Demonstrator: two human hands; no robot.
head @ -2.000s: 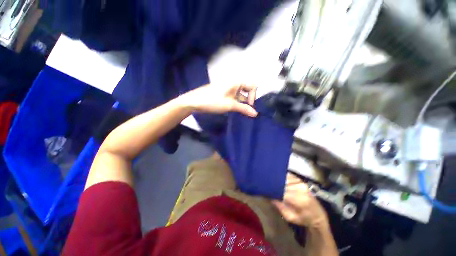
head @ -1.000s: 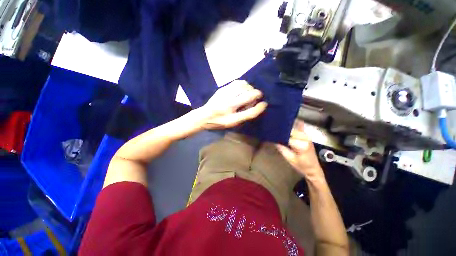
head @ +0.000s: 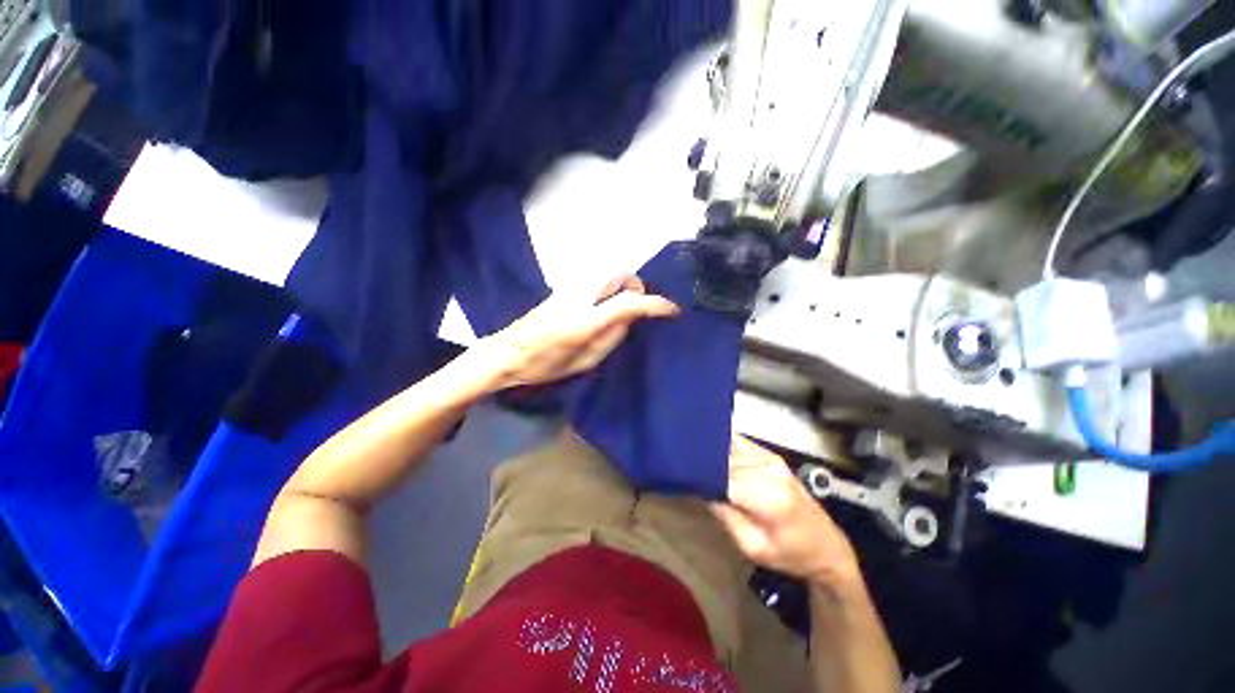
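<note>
A navy tube end [head: 664, 399] hangs from the dark needle area [head: 738, 257] of an off-white sewing machine down toward my lap. My left hand [head: 582, 332] lies at the tube's upper left edge, fingers bent against the cloth just left of the needle area. My right hand [head: 775, 512] pinches the lower right corner of the tube between thumb and fingers, below the cylinder bed [head: 867, 325]. The needle and the edge under the presser foot are hidden by dark machine parts.
A large navy cloth heap [head: 447, 95] covers the table's left part. A blue bin [head: 68, 393] with dark cloth stands at left. A lever linkage [head: 874, 501] juts under the machine. A blue hose [head: 1138, 454] is at right. Dark cloth lies low at right.
The view has shifted between frames. Over the last second, the tube hangs longer below the needle area, with my right hand farther from it. Both hands stay on the cloth.
</note>
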